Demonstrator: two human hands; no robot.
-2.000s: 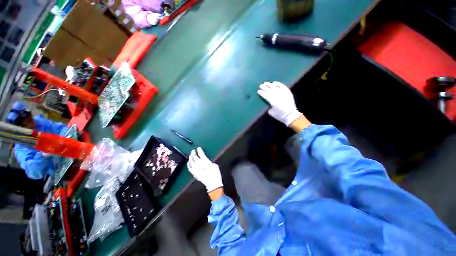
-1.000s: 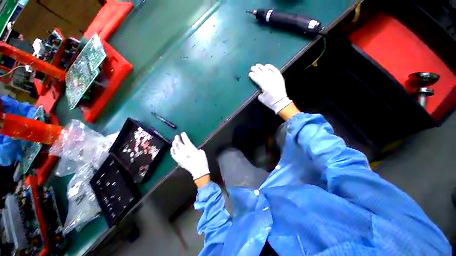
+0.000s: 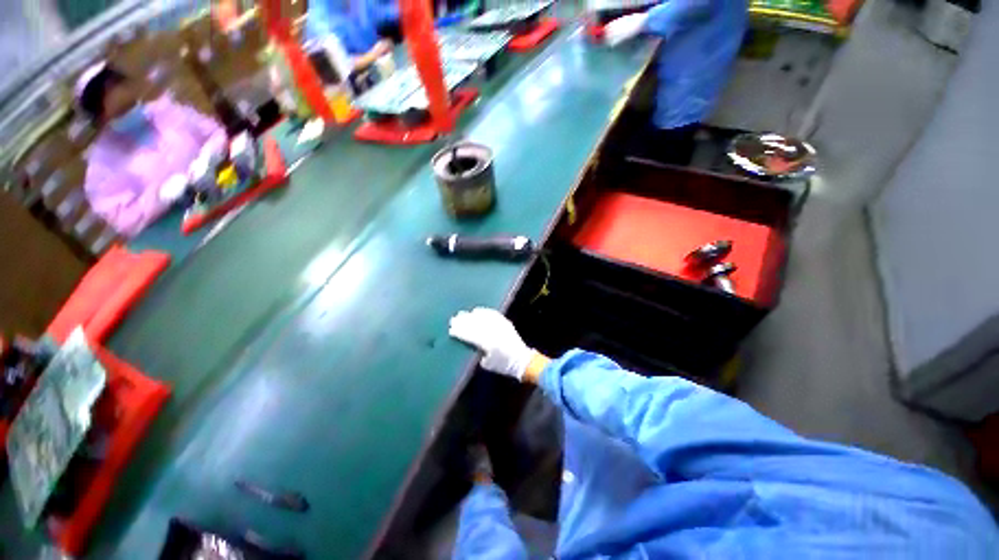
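My right hand, in a white glove, rests palm down on the edge of the green bench, holding nothing, fingers extended. My left sleeve shows low at the bench's front edge with a dark bit of wrist; the left glove cannot be seen. The black electric screwdriver lies beyond my right hand, tip to the left. Behind it stands a dull tin can with a dark stick inside. A thin black pen-like stick lies at the lower left. A black parts tray is cut off by the bottom edge.
A green board leans on a red carrier at the left. A person in pink works across the bench; people in blue are at the far end. A black bin with red lining holding metal fittings stands at the right.
The view has swung toward the bench's far end and the bin; the can has come into view and the trays have mostly left it. My left hand has dropped off the bench edge.
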